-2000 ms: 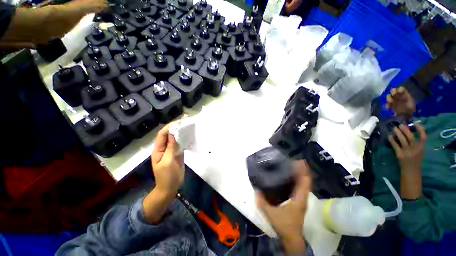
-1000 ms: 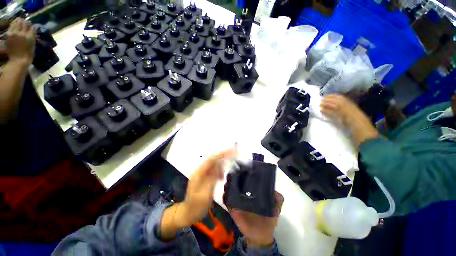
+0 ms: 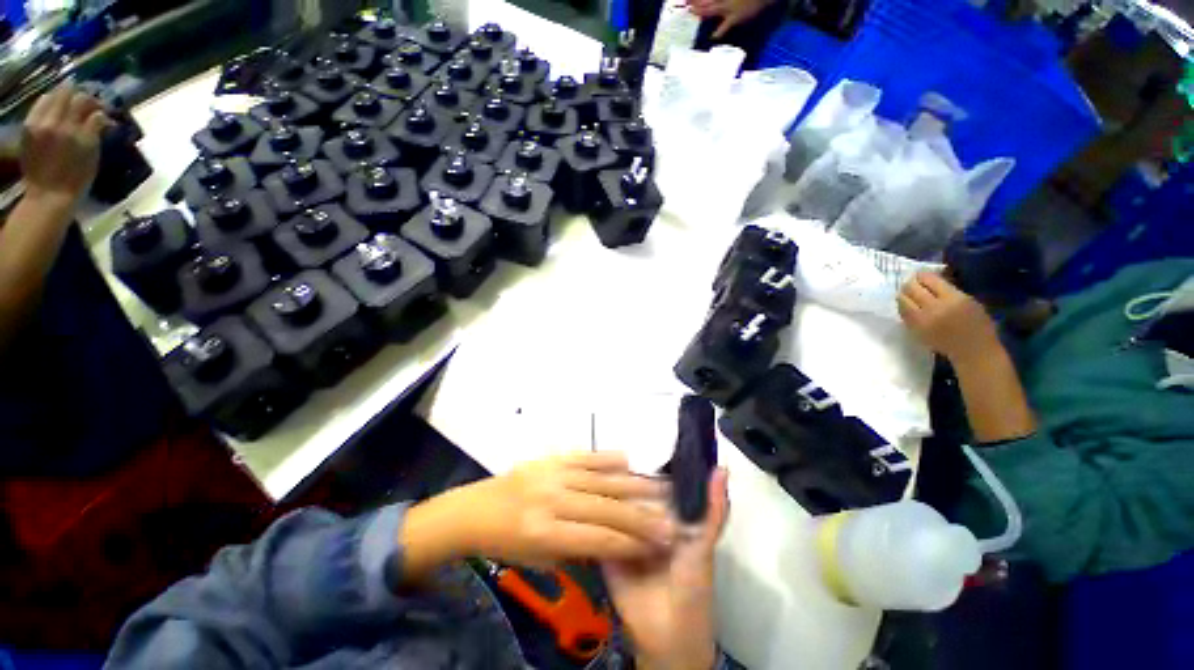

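Observation:
My right hand [image 3: 665,605] holds a black cube-shaped unit [image 3: 694,458] above the near edge of the white table. Only a narrow dark part of the unit shows. My left hand [image 3: 563,513] lies across its near side, fingers bent and blurred. A small pale bit of the white cloth [image 3: 686,531] shows at the left fingertips; the rest is hidden. Several black units with silver prongs [image 3: 757,321] lie on the table just beyond and to the right. A whitish squeeze bottle [image 3: 904,555] with a yellowish collar lies tilted at the right.
Dense rows of black units [image 3: 380,268] stand on the left table. Translucent bags [image 3: 877,177] lie far right, near a blue crate [image 3: 976,79]. An orange-handled tool [image 3: 557,613] is below the table edge. Other people's hands are at left [image 3: 63,141], right [image 3: 945,314] and top.
The held unit has turned to a narrow view, and my left hand has moved over its near side. The person at right first reached in to the table, then drew the hand back slightly.

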